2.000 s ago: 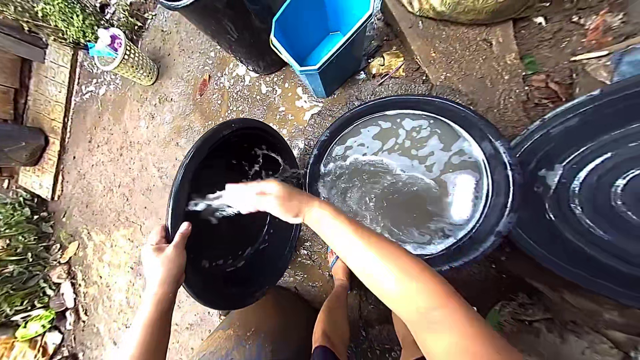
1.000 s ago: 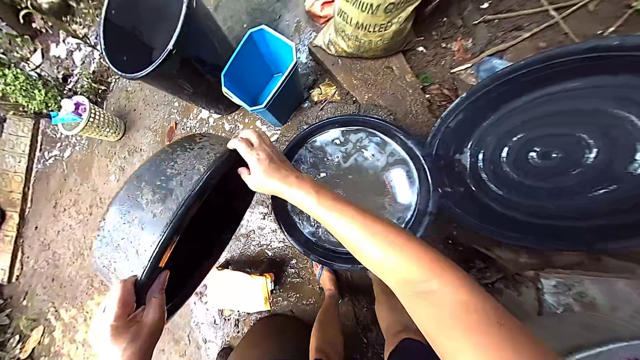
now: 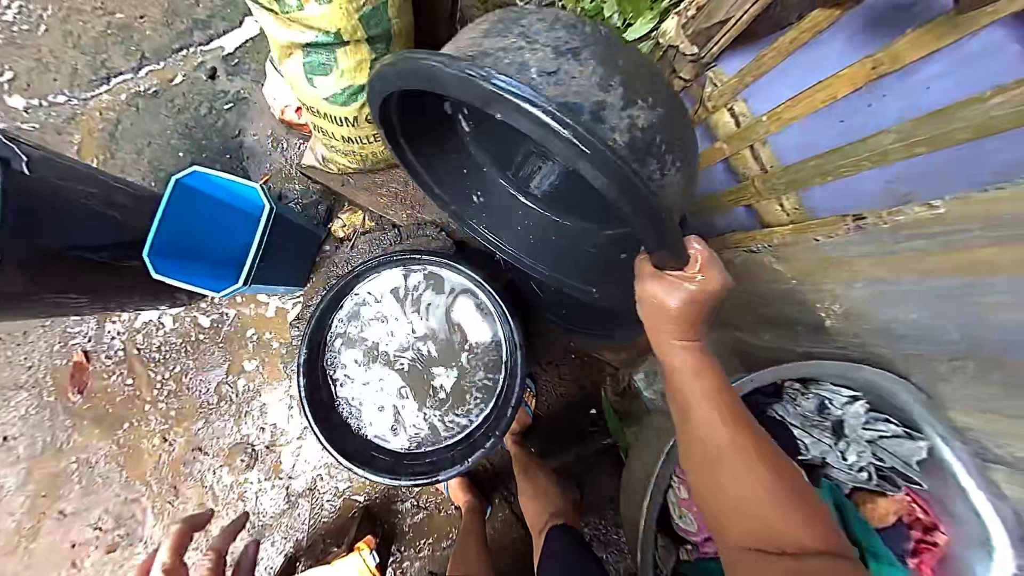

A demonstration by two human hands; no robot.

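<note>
My right hand (image 3: 684, 292) grips the rim of a black plastic basin (image 3: 552, 168), which is tilted up on its side and shows its wet, empty inside. Below and to the left of it, a round black tub (image 3: 316, 400) on the ground holds foamy, cloudy water (image 3: 416, 360). At the bottom edge of the view, my left hand (image 3: 204, 548) is partly cut off, its fingers apart and touching nothing that shows. A metal basin (image 3: 952, 432) with crumpled clothes (image 3: 852, 436) stands under my right forearm.
A blue plastic bucket (image 3: 212, 232) stands beside a large black container (image 3: 80, 232). Behind the tub is a yellow woven sack (image 3: 344, 80) bearing writing. A wooden slat fence (image 3: 872, 120) closes off the right side. My feet in flip-flops stand just below the tub, on wet, muddy ground (image 3: 184, 416).
The view has swung right. My right hand, which earlier held a smaller black basin with my left, now has the large black basin's rim, lifted from lying flat. My left hand is off the smaller basin.
</note>
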